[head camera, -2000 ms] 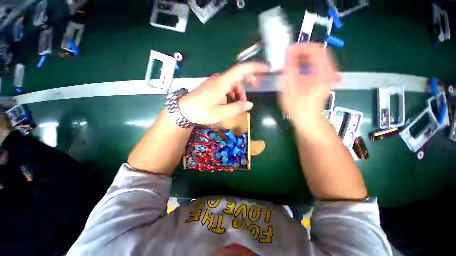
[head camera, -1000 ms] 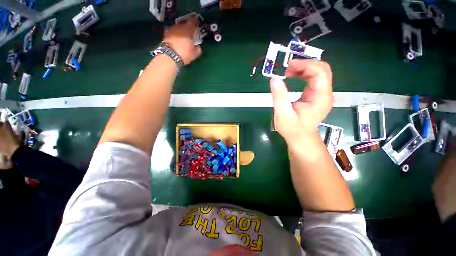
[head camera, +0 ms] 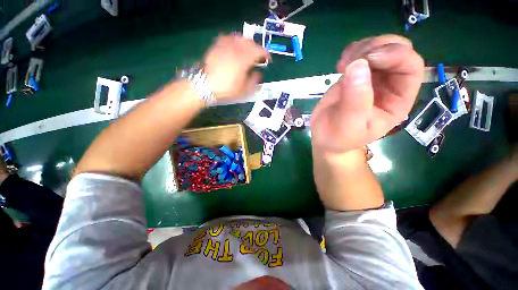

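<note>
My left hand (head camera: 233, 67) is slightly blurred, with curled fingers at the near-left edge of a white housing pair with blue cylinders (head camera: 281, 39); whether it grips anything is unclear. My right hand (head camera: 372, 93) is raised to the right, thumb and fingertips close together; no held thing shows, but the inside of the fingers is hidden. White housings with circuit boards (head camera: 267, 116) lie overlapping between my hands, beside small white round parts (head camera: 267, 153). The parts box (head camera: 245, 148) in front of my chest holds blue cylinders (head camera: 230, 164) and red leads (head camera: 199, 170).
The green surface (head camera: 187, 39) is crossed by a pale metal strip (head camera: 315, 85). A white housing (head camera: 108, 96) lies at left. More housings (head camera: 430, 120) with blue cylinders lie at right. A tan tab (head camera: 255, 161) touches the box. Another person's arm (head camera: 477, 192) is at right.
My left hand has moved from the far left toward the middle. The white housing near my right fingers no longer shows there. Overlapping housings now lie by the box. The view has shifted.
</note>
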